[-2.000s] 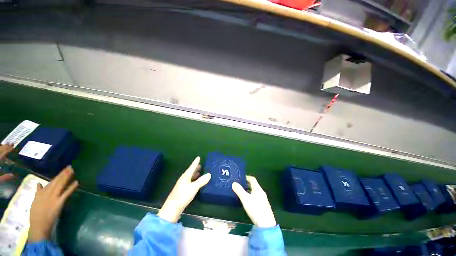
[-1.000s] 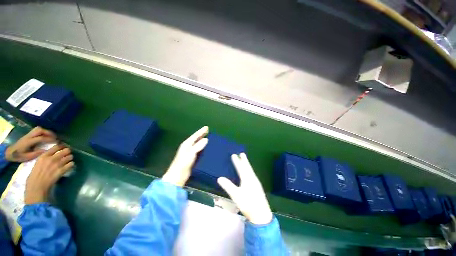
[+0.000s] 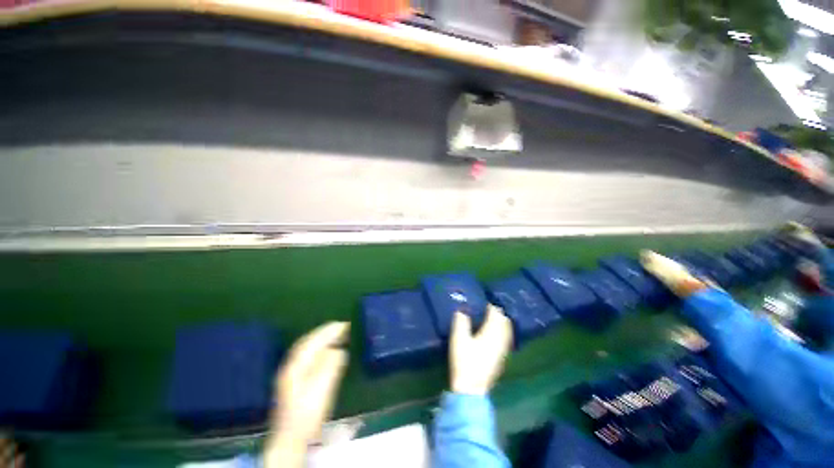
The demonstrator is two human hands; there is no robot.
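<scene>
Navy boxes stand on the green conveyor belt (image 3: 183, 279); the picture is blurred. My left hand (image 3: 309, 384), in a pale glove, is open just right of a plain navy box (image 3: 222, 370), holding nothing. My right hand (image 3: 480, 347), also gloved, has its fingers apart at the near edge of a navy box with a pale logo (image 3: 454, 294); whether it touches the box is unclear. Another navy box (image 3: 399, 327) sits between my hands, against the logo box. More boxes run in a close row to the right.
Another person's hand (image 3: 672, 272) and blue sleeve reach over the row at right. Labelled boxes (image 3: 640, 407) lie on the near bench at right. A navy box (image 3: 37, 375) and fingertips show at far left. White paper (image 3: 384, 452) lies before me. An open white carton (image 3: 485, 126) is on the back wall.
The view has swung right. My hands have left the box they were around, which now shows plain to their left; my right hand has moved to the row. The right neighbour's arm has come into view.
</scene>
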